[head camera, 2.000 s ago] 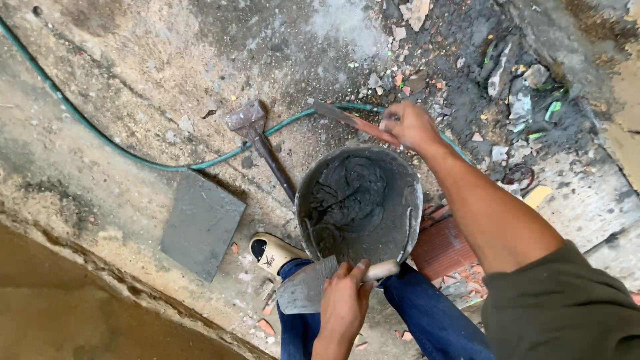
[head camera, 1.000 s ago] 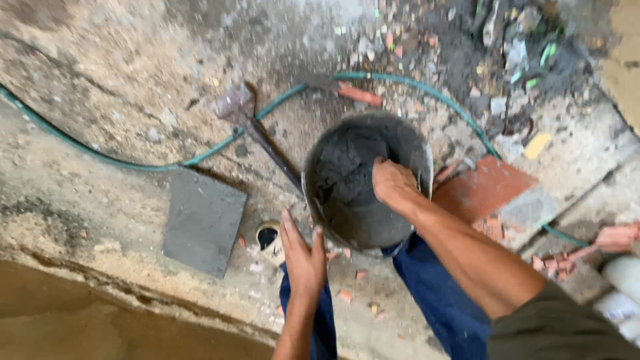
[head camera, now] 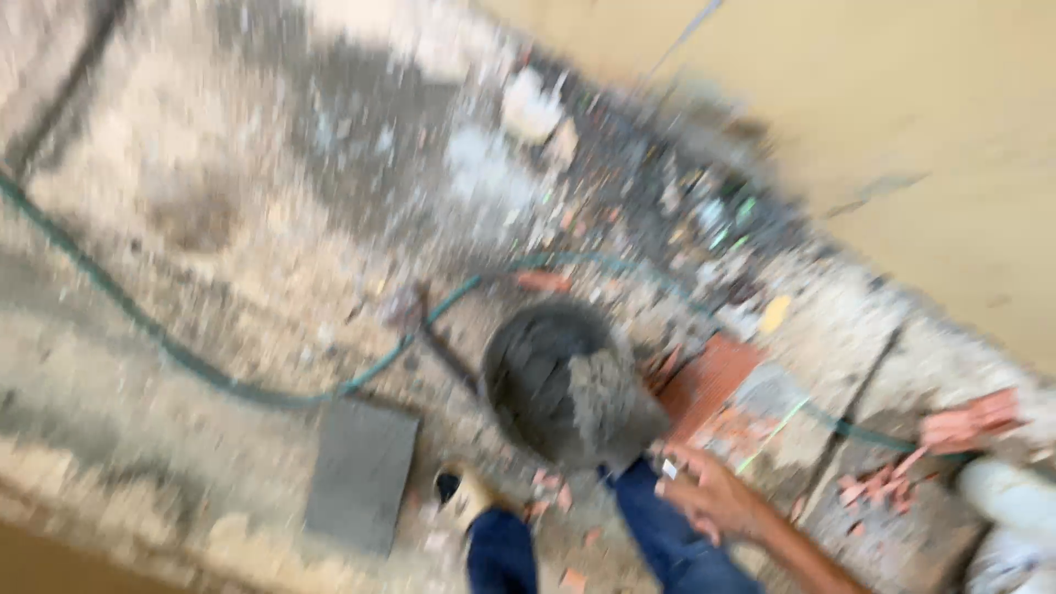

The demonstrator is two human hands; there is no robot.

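My right hand point(head camera: 714, 495) is at the lower right, closed around the handle end of a trowel point(head camera: 639, 421). The trowel's blade carries grey mortar point(head camera: 598, 384) and lies over the right side of a round bucket point(head camera: 491, 396). More wet mortar point(head camera: 536, 363) fills part of the bucket. Blur hides the exact grip. My left hand is out of view. Left of the bucket lies a hammer point(head camera: 447, 356), its handle pointing towards the rim. A flat grey square slab point(head camera: 363, 474) rests on the ground at the lower left.
A green hose point(head camera: 272, 398) curves across the rough ground behind the bucket. Red hollow brick point(head camera: 714, 379) and broken pieces point(head camera: 969, 421) lie to the right. Rubble point(head camera: 652, 198) runs along a yellowish wall point(head camera: 907, 124). My shoe point(head camera: 466, 495) is just below the bucket; white bags point(head camera: 1011, 511) stand lower right.
My right hand has moved from inside the bucket to its lower right, with the mortar-laden trowel now showing. My left hand has left the view. The view has shifted towards the wall.
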